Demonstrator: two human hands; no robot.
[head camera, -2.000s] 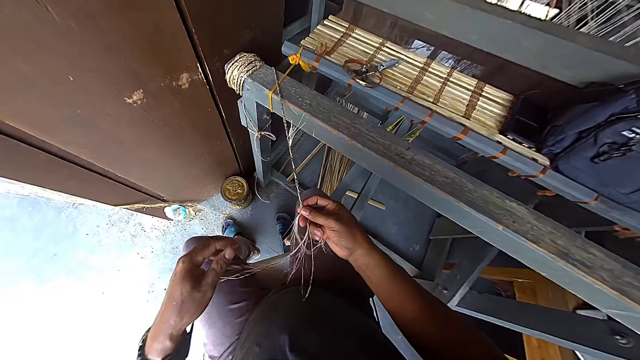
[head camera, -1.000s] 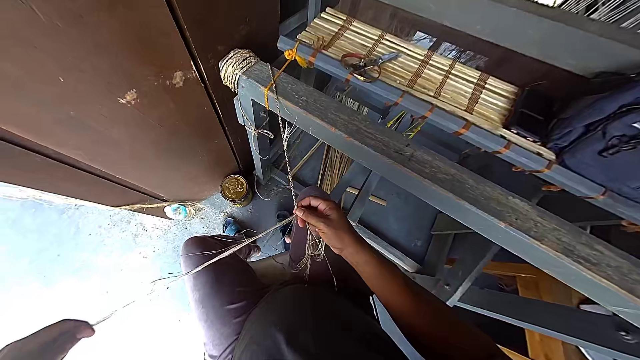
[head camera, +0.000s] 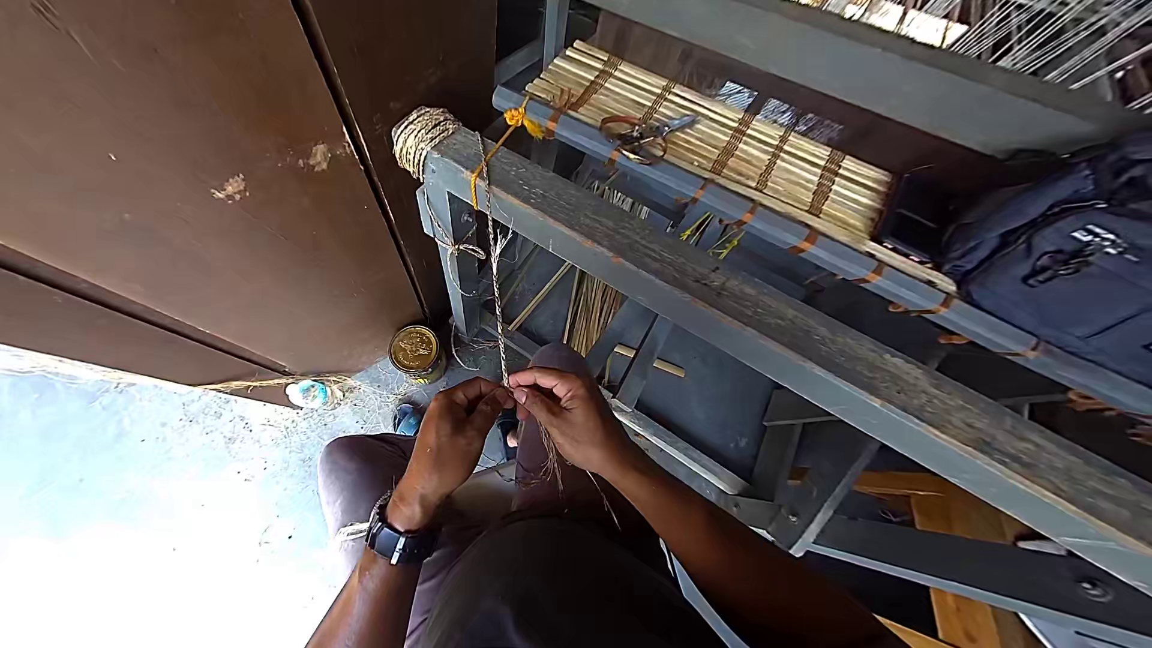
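Note:
A thin braided cord of plant fibre (head camera: 496, 288) runs down from the grey beam of a wooden frame (head camera: 720, 292), taut to my fingertips. My left hand (head camera: 457, 432) pinches fibres at the cord's lower end. Touching it from the right, my right hand (head camera: 571, 416) pinches the same spot between thumb and fingers. Loose fibre ends (head camera: 551, 463) hang below the right hand, over my lap. A yellow-orange cord (head camera: 489, 164) is tied round the beam beside the braid's top. A coil of rope (head camera: 423, 139) wraps the beam's end.
Scissors (head camera: 646, 137) lie on a slatted mat (head camera: 720, 135) behind the beam. A dark blue backpack (head camera: 1071, 261) rests at the right. Below stand a round tin (head camera: 417, 351) and a bundle of thin sticks (head camera: 592, 310). A brown panel (head camera: 180, 162) rises at the left.
My left hand, far out at the lower left a second ago with a long fibre strand stretched from it, is back beside my right hand at the braid's lower end.

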